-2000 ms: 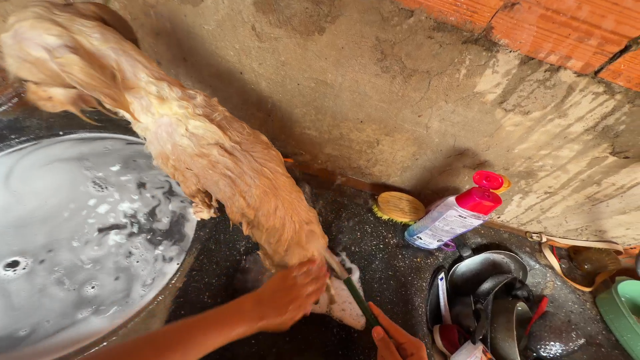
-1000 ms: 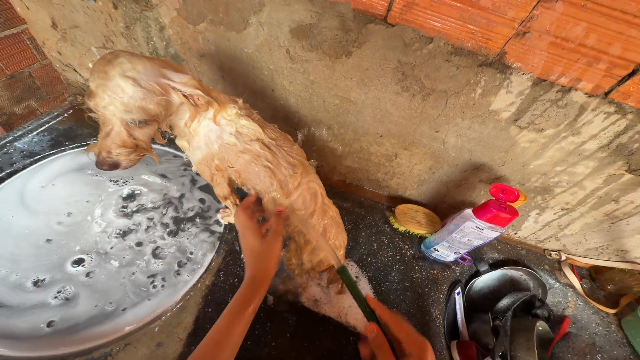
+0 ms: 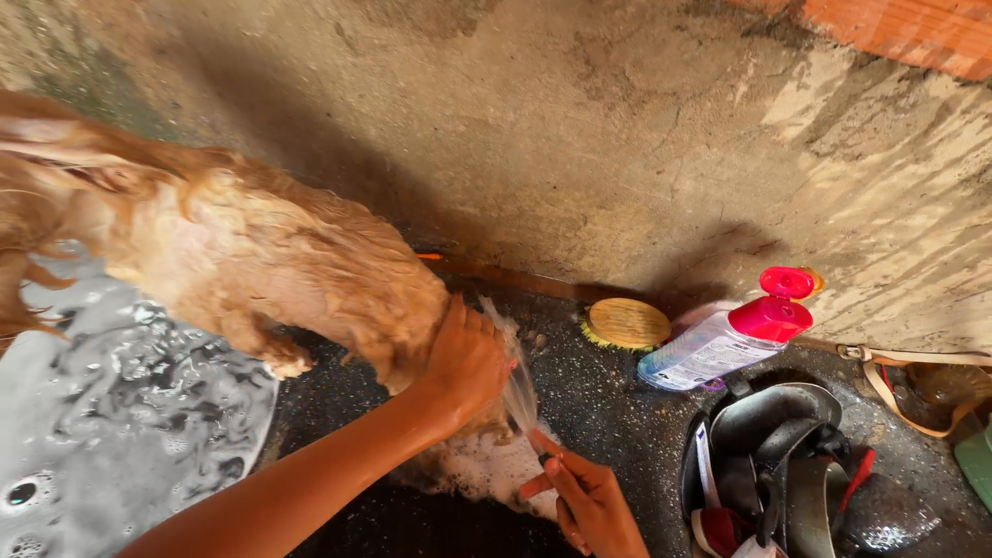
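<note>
A wet, tan-furred dog (image 3: 310, 256) stands on the dark speckled counter, its head partly cut off at the left edge. My left hand (image 3: 469, 360) lies against the dog's hindquarters with its fingers bent; whether it grips fur or a leg is hidden. Lower right, my right hand (image 3: 581, 492) holds a hose, whose dark end shows between the fingers. A fan of water (image 3: 515, 372) leaves it and passes beside my left hand. White suds (image 3: 488, 465) lie on the counter below the dog.
A metal basin (image 3: 267, 422) of soapy water is at left. Along the plaster wall (image 3: 542, 147) are a wooden scrub brush (image 3: 629, 322) and an open-capped bottle (image 3: 713, 345). Stacked pans (image 3: 775, 411), a strap (image 3: 922, 356) and a green container (image 3: 975, 457) sit at right.
My left hand has moved from the dog's side to its rear. The dog's head, fully visible one second ago, is now partly out of view. The view has shifted.
</note>
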